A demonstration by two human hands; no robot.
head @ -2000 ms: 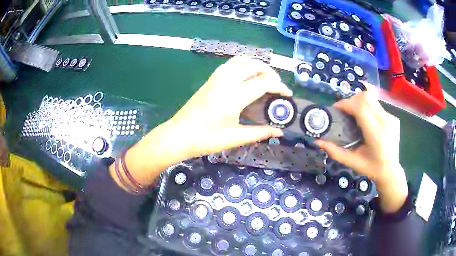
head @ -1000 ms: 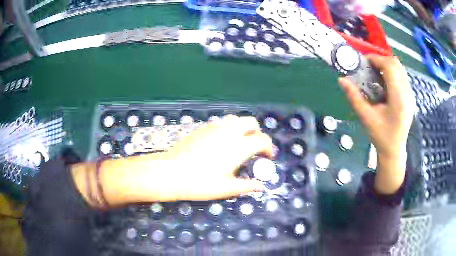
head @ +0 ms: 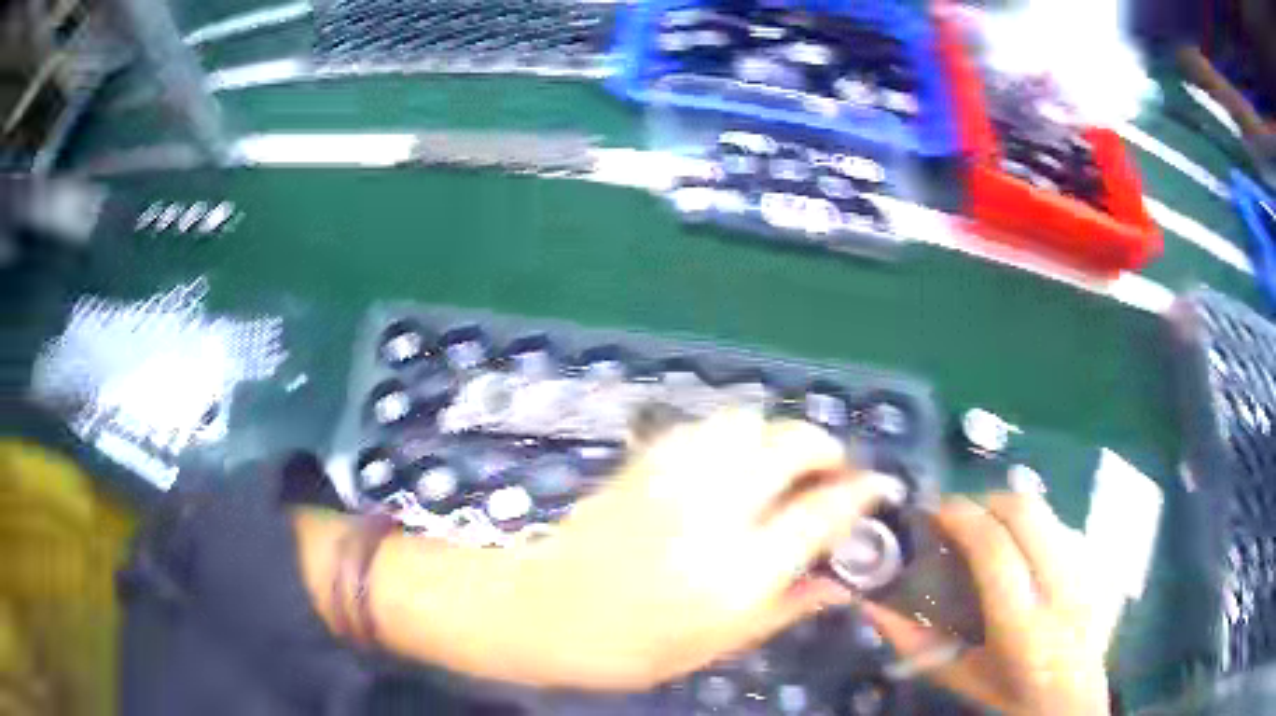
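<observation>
My left hand [head: 728, 539] reaches over the tray from the left, its fingertips on a round unit [head: 863, 553] with a black rim and pale centre. My right hand [head: 1015, 602] holds a grey fixture [head: 935, 581] low over the tray's right side; the unit is at this fixture's left part. The clear blister tray [head: 367, 367] lies beneath with rows of round units. Another grey fixture bar [head: 539, 409] lies across its upper rows, partly behind my left hand. The picture is blurred, so whether tweezers are held cannot be told.
A clear box [head: 896, 231] with loose units stands before a blue bin [head: 637, 63]. A red bin [head: 1071, 238] is at the upper right. A white card [head: 1124, 525] and loose units [head: 988, 430] lie right of the tray. A shiny sheet with rings [head: 154, 371] lies left.
My right hand has come down from the upper right with the fixture, beside my left hand. My left hand, on the unit, now meets the fixture. The view has shifted.
</observation>
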